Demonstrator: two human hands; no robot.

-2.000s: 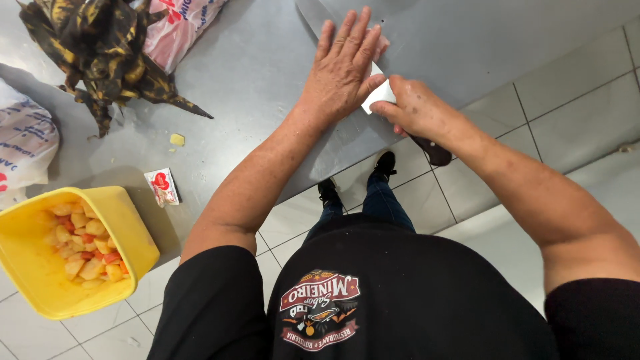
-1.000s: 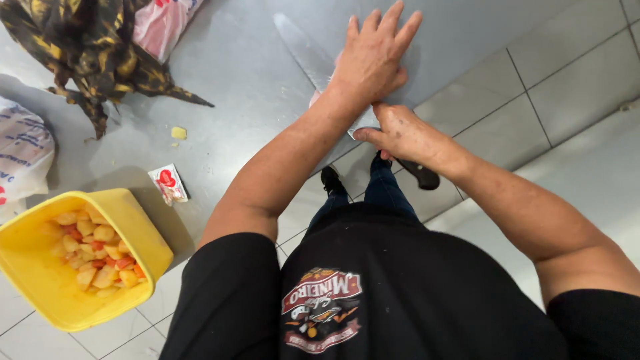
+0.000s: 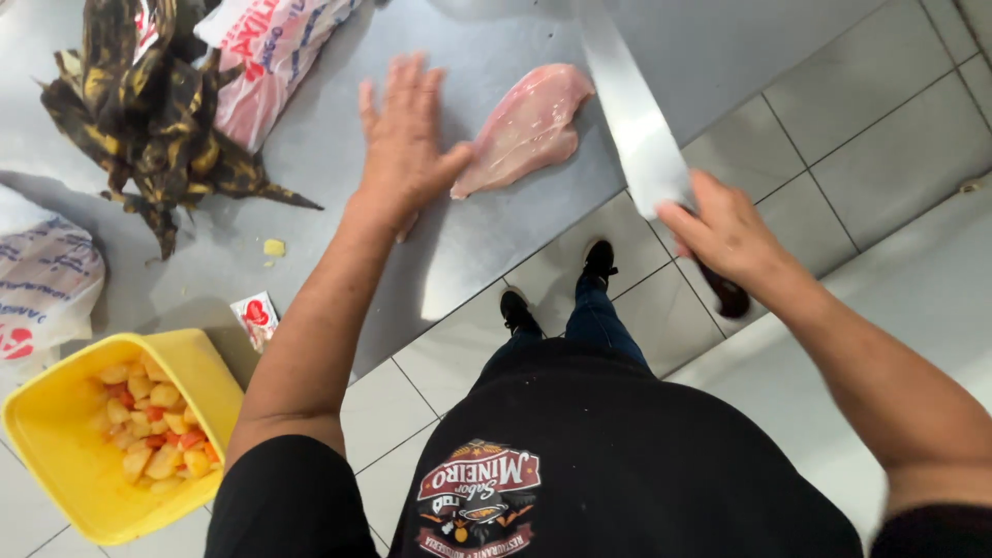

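Observation:
A slab of raw pale pink meat (image 3: pixel 531 128) lies flat on the metal table. Just left of it is my left hand (image 3: pixel 407 136), fingers spread, its thumb at the meat's edge; another bit of meat (image 3: pixel 407 226) shows partly from behind my left wrist. My right hand (image 3: pixel 721 225) grips a large kitchen knife (image 3: pixel 635 116) with a dark handle. The wide blade points up and away, to the right of the meat, and a strip of table shows between them.
On the left of the metal table (image 3: pixel 341 310) lie blackened plantain peels (image 3: pixel 167 132), printed plastic bags (image 3: pixel 267 62), a small yellow scrap (image 3: pixel 274 247) and a sachet (image 3: pixel 256 319). A yellow tub (image 3: pixel 221 380) of cut pieces stands lower left. The table's near edge runs diagonally before my body.
My left hand has moved left, off the spot where it lay over the blade. The knife, low beneath my hands before, is now out to the right, and the meat is in full view.

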